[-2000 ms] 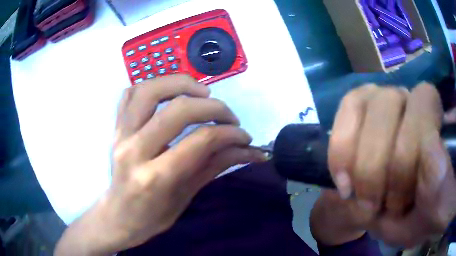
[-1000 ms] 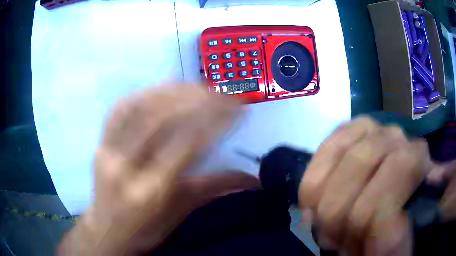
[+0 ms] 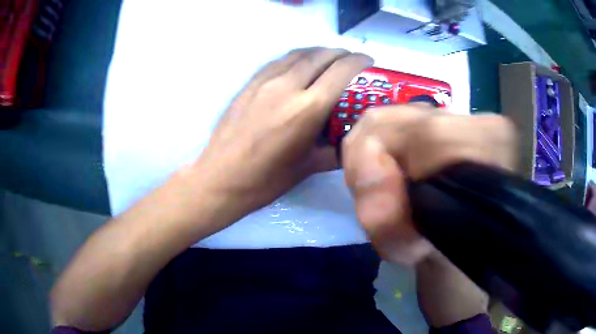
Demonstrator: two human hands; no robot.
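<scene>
A red portable radio [image 3: 374,91] lies face up on the white work sheet [image 3: 170,85], its keypad showing and its black speaker partly covered. My left hand [image 3: 287,111] holds the radio's left end, fingers over its edge. My right hand [image 3: 418,156] is closed around the thick black electric screwdriver [image 3: 516,228], slightly blurred, in front of the radio's lower right part. The screwdriver bit is hidden, so I cannot tell whether it touches the radio.
The screw feeder [image 3: 405,26], a white-grey box, stands beyond the radio. An open cardboard box [image 3: 516,98] of purple cells [image 3: 549,140] is at the right. Red radios [image 3: 13,52] lie at the far left on the green surface [image 3: 59,156].
My left hand has moved from near the screwdriver bit onto the radio's left end. My right hand has brought the screwdriver up to the radio, and the camera view has shifted.
</scene>
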